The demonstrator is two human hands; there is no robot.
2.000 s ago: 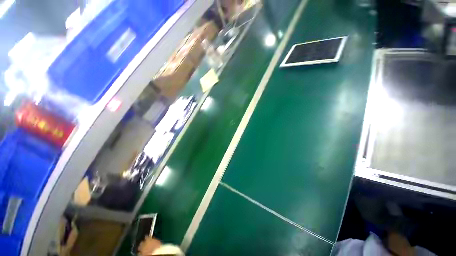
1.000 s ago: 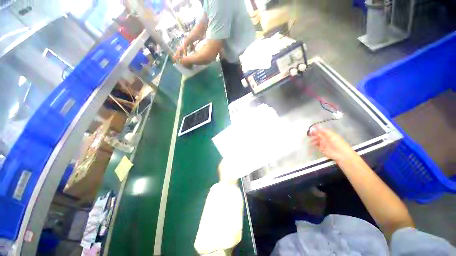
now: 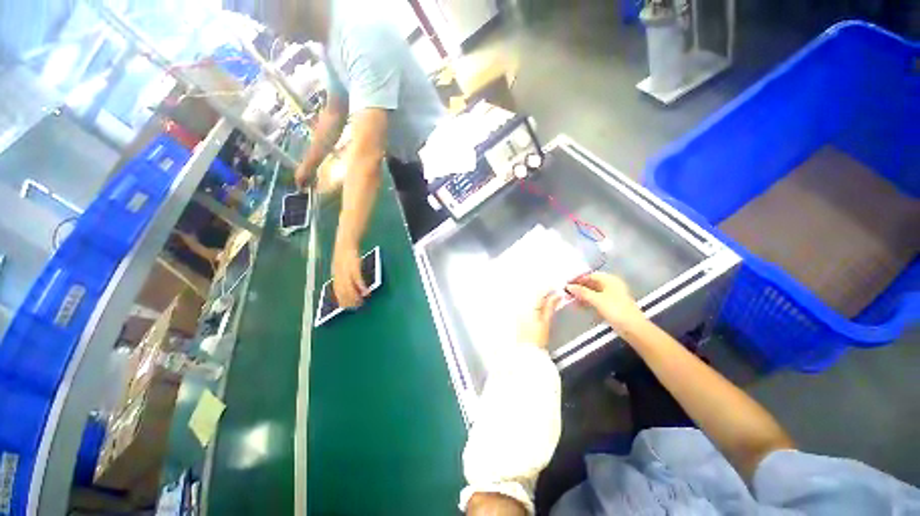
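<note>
A white-backed solar panel (image 3: 535,264) is over the grey test table (image 3: 646,217), washed out by glare. My left hand (image 3: 537,320), below a pale sleeve cover, holds the panel's near edge. My right hand (image 3: 603,294) pinches a small dark and red lead end at the panel's near right corner, close to my left fingers. Red and black test leads (image 3: 587,230) run from the boxy instrument (image 3: 484,166) to my right hand. Whether the lead end touches a contact on the panel cannot be told.
Another person's hand (image 3: 349,284) is on a panel (image 3: 371,270) on the green conveyor (image 3: 378,403). Another panel (image 3: 295,211) lies further up. A large blue crate (image 3: 797,191) stands right of the table. Blue bins (image 3: 76,292) line the left shelf.
My right hand has moved left to the panel edge with the lead end. My left hand and panel have come nearer to it. The other person has reached down to the panel on the belt.
</note>
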